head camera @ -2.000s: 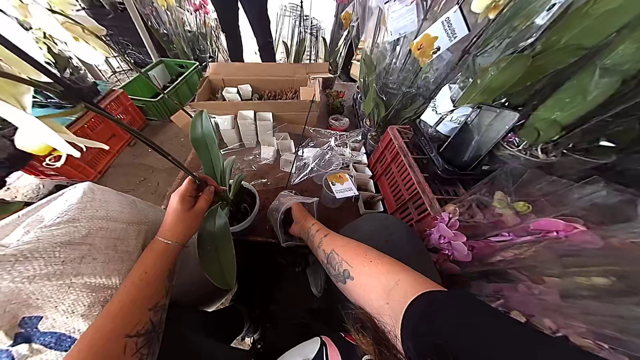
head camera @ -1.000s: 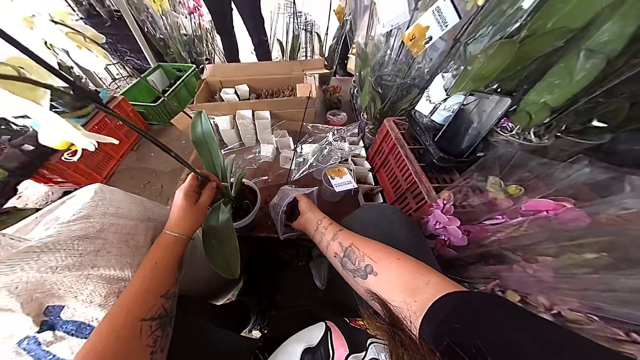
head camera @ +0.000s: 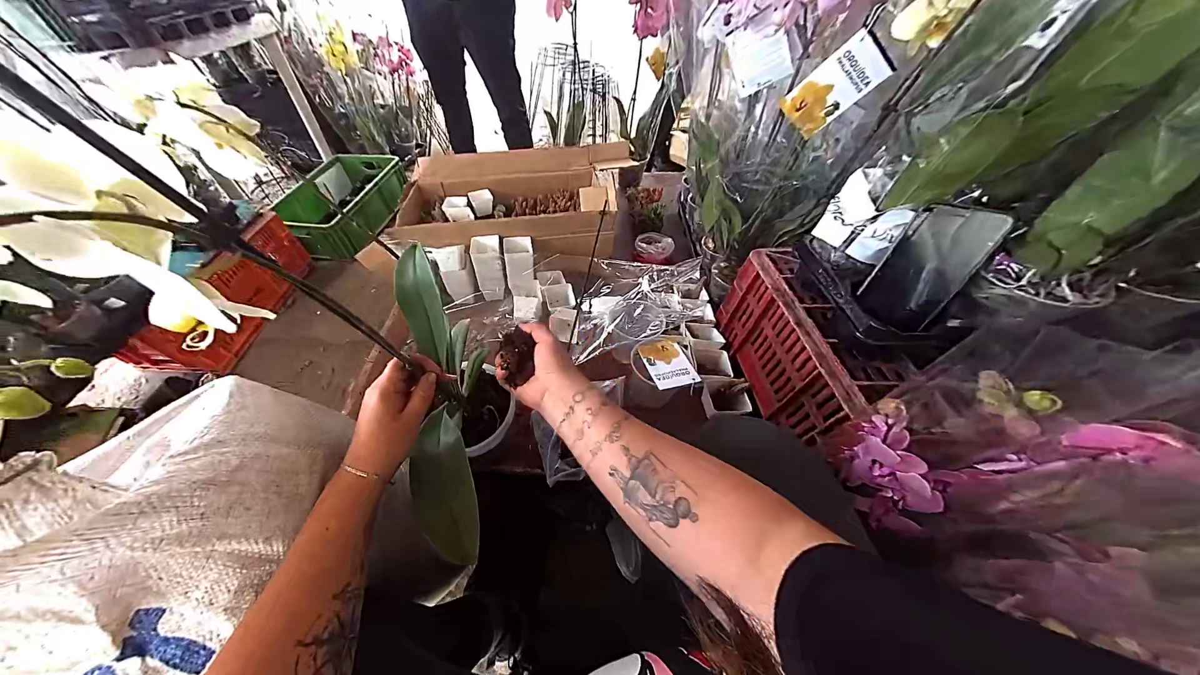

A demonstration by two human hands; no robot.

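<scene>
My left hand (head camera: pixel 398 403) grips the dark flower stem of an orchid (head camera: pixel 424 305) just above its broad green leaves. The plant stands in a translucent plastic pot (head camera: pixel 502 433) near the table's front edge. A clump of dark brown potting substrate (head camera: pixel 516 357) lies in my right hand (head camera: pixel 544 370), which is beside the pot's right rim. Behind my right wrist is a clear plastic bag (head camera: pixel 560 452), partly hidden by the forearm. White and pale yellow orchid blooms (head camera: pixel 103 197) hang at the left.
Behind the pot are white square pots (head camera: pixel 487 267), crumpled clear film (head camera: pixel 628 305) and a cardboard box (head camera: pixel 525 234). A red crate (head camera: pixel 787 347) is at the right, a green crate (head camera: pixel 342 206) at the back left. A woven sack (head camera: pixel 206 478) lies at the left. A person (head camera: pixel 469 70) stands behind.
My right hand has come out of the plastic bag and moved up to beside the pot, with substrate in it. My left hand still holds the stem.
</scene>
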